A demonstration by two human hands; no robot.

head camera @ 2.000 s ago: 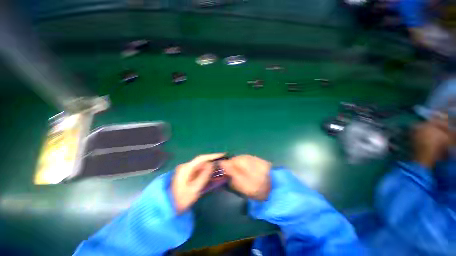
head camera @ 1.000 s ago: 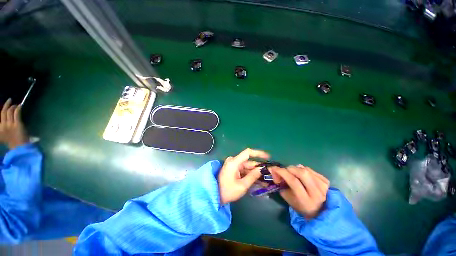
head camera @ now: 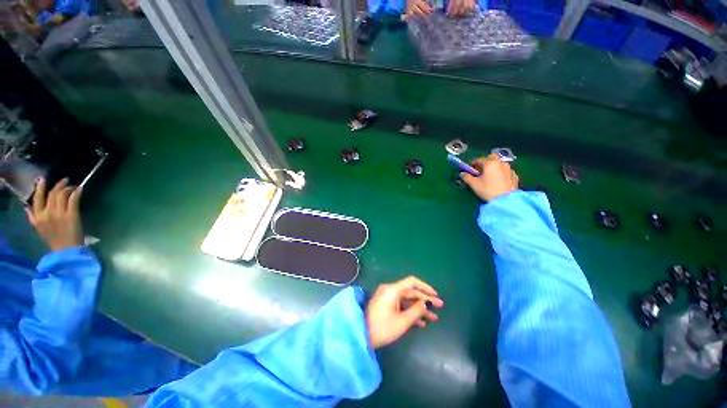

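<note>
My right hand [head camera: 494, 179] reaches over the far part of the bench and grips a thin purple-blue pen-like tool [head camera: 462, 165]. Something dark shows just below the tool, partly hidden by my fingers. Two silver-faced modules are close by, one [head camera: 456, 147] beyond the tool and one [head camera: 503, 154] beyond my knuckles. My left hand [head camera: 401, 311] is above the near bench, fingers loosely curled. A tiny dark spot [head camera: 429, 304] shows at its fingertips; I cannot tell whether it is a held piece.
Black modules [head camera: 413, 168] are spaced along the bench. Dark oval pads [head camera: 308, 260] and a patterned phone [head camera: 242, 220] lie left, by a metal upright [head camera: 219, 92]. A plastic bag [head camera: 690, 344] and a black cluster lie right. A neighbour's hand [head camera: 57, 213] is left; clear trays [head camera: 470, 38] are beyond.
My hands were together on a black module; now they are apart. My right hand has moved forward to the module rows with the tool. The view has tilted up, showing trays and people beyond.
</note>
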